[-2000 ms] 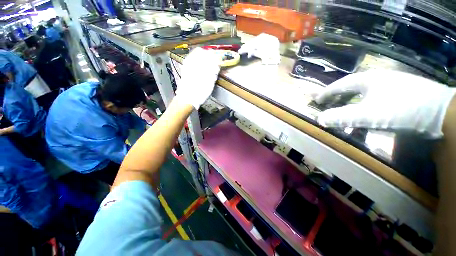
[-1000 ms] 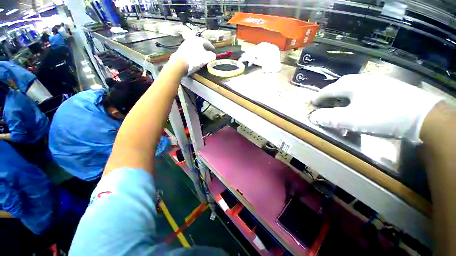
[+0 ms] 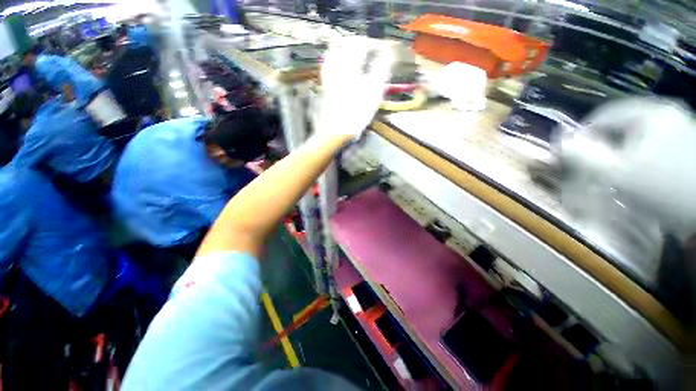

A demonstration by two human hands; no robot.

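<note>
My left hand (image 3: 352, 88), in a white glove, is at the front edge of the workbench (image 3: 458, 164), beside a yellowish tape roll (image 3: 406, 99) that it partly hides. It is blurred, and I cannot tell whether it holds anything. My right hand (image 3: 629, 168), also white-gloved, is over the bench top at the right, strongly blurred; its fingers are unclear. Black boxes with a pale round logo (image 3: 534, 122) lie just left of it. A crumpled white item (image 3: 459, 84) lies right of the tape roll.
An orange box or cover (image 3: 473, 46) is at the back of the bench. Below, a pink-matted shelf (image 3: 397, 237) holds a flat black unit (image 3: 475, 344) and adapters along its back. Several people in blue (image 3: 168, 183) are at the left. The green floor has a yellow line (image 3: 280, 328).
The view has shifted, so the bench and people appear farther right. My left hand now covers part of the tape roll. My right hand has become blurred.
</note>
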